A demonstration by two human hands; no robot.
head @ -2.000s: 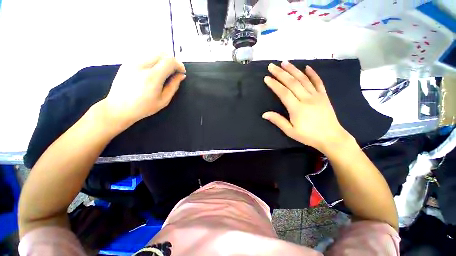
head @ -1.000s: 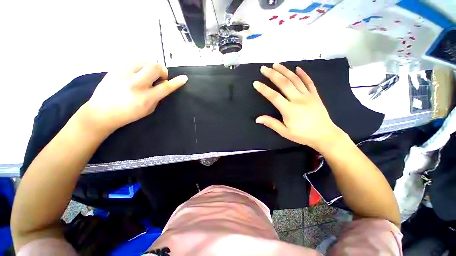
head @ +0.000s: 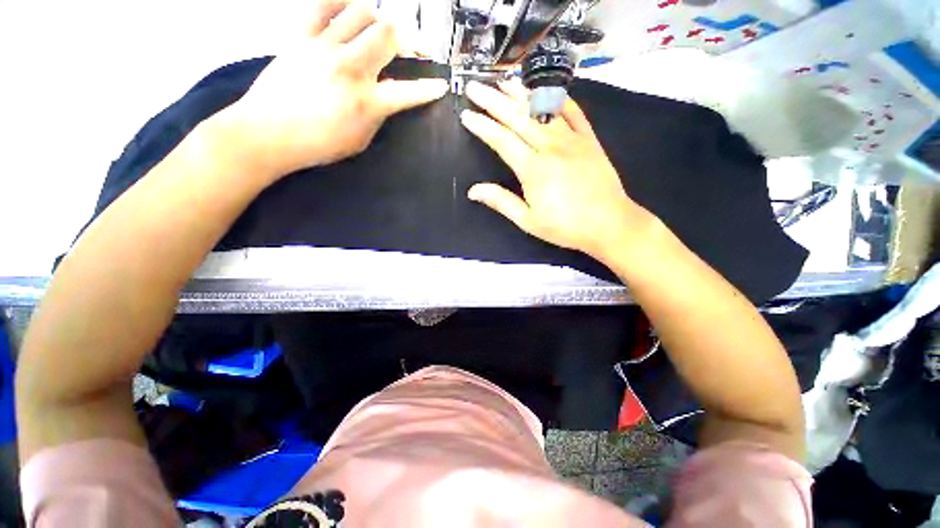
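Observation:
A black fabric panel [head: 392,211] lies across the white machine table, its back edge at the presser foot [head: 458,83]. My left hand [head: 320,98] rests on the panel left of the foot, thumb or finger pointing at it, other fingers bent at the back edge; whether it pinches cloth is hard to tell. My right hand [head: 546,170] lies flat on the panel right of the foot, fingers spread, fingertips close to the foot and partly behind the round knob [head: 547,83]. A thin light line shows on the panel below the foot.
The white machine body [head: 763,72] with red and blue marks is at upper right. Thread snips [head: 807,206] lie at the table's right. A marked tape [head: 412,300] runs along the front edge. Blue bins [head: 242,480] are below left, black pieces with white edging [head: 675,387] below right.
The panel and both hands have moved away from me, towards the presser foot. White table now shows between the panel and the front tape. The camera view has shifted a little.

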